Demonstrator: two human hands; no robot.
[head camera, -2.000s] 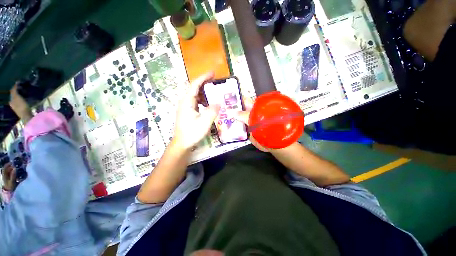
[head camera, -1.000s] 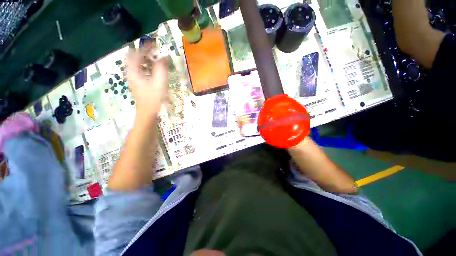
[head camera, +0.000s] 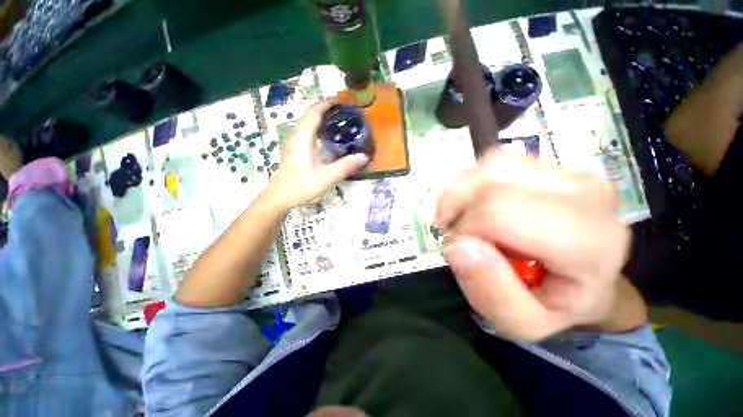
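Note:
My left hand (head camera: 305, 167) holds a black glossy cylindrical housing (head camera: 344, 130) over the left part of the orange press pad (head camera: 389, 134). The press ram (head camera: 359, 88) is just behind the housing, below the green press body (head camera: 350, 37). My right hand (head camera: 534, 240) is closed around the red lever knob (head camera: 528, 272), which shows only in part between the fingers. The dark press lever (head camera: 472, 81) runs up from the hand.
Two black housings (head camera: 517, 84) stand right of the pad, partly behind the lever. Small dark discs (head camera: 236, 147) and a black cluster (head camera: 125, 174) lie left. More housings (head camera: 167, 81) stand on the green surface. A dark tray (head camera: 644, 89) and neighbours' arms flank the bench.
My left hand has moved from the small discs to the pad and now holds a housing. My right hand now covers the knob from above. The phone with the lit screen no longer shows.

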